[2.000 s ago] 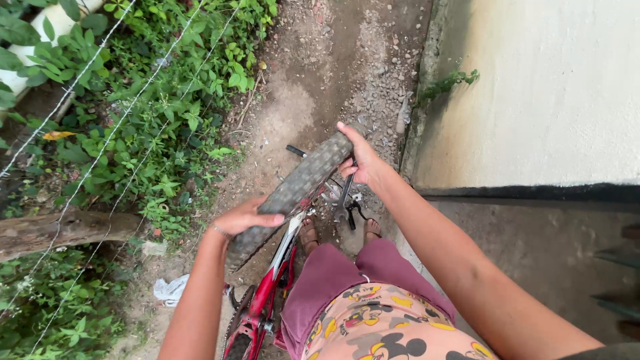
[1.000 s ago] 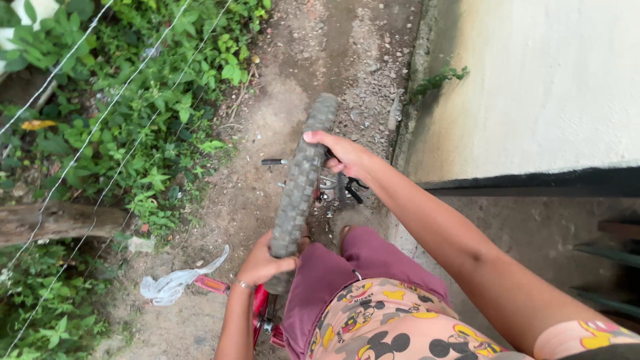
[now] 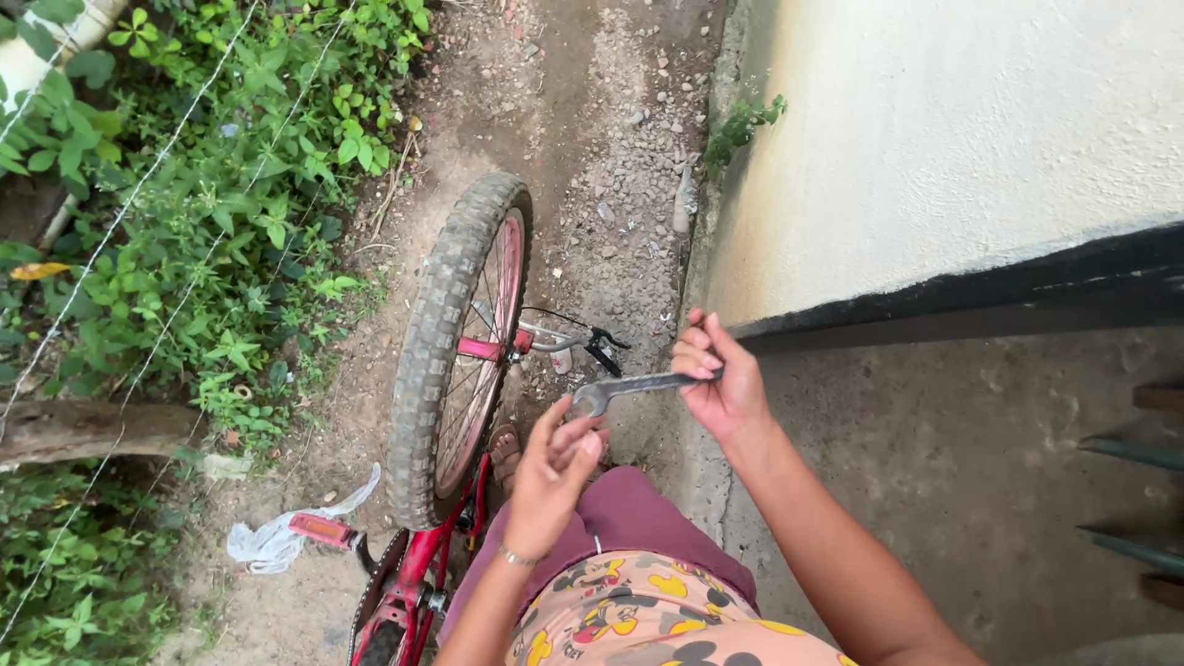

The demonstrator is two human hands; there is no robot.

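My right hand (image 3: 724,377) grips an open-end wrench (image 3: 638,383) by its far end, with the jaw pointing toward my left hand. My left hand (image 3: 558,467) is at the wrench's jaw, fingers partly curled; whether they press on it is hard to tell. To the left stands a bicycle wheel with a knobby tire (image 3: 421,370) and a pinkish rim, with neither hand on it. The red bicycle frame (image 3: 418,581) runs below the wheel. Behind the wheel show the handlebar (image 3: 555,342) and a black brake lever (image 3: 606,347).
A red pedal (image 3: 322,528) lies over a clear plastic bag (image 3: 268,548) on the dirt ground. Wire strands (image 3: 157,162) and green plants (image 3: 268,213) border the left side. A pale wall (image 3: 943,139) with a dark lower edge rises at the right. My sandaled foot (image 3: 505,453) is beside the wheel.
Both hands have let go of the tire they held earlier. The wrench is now in my right hand, and the wheel's spokes and rim have come into view.
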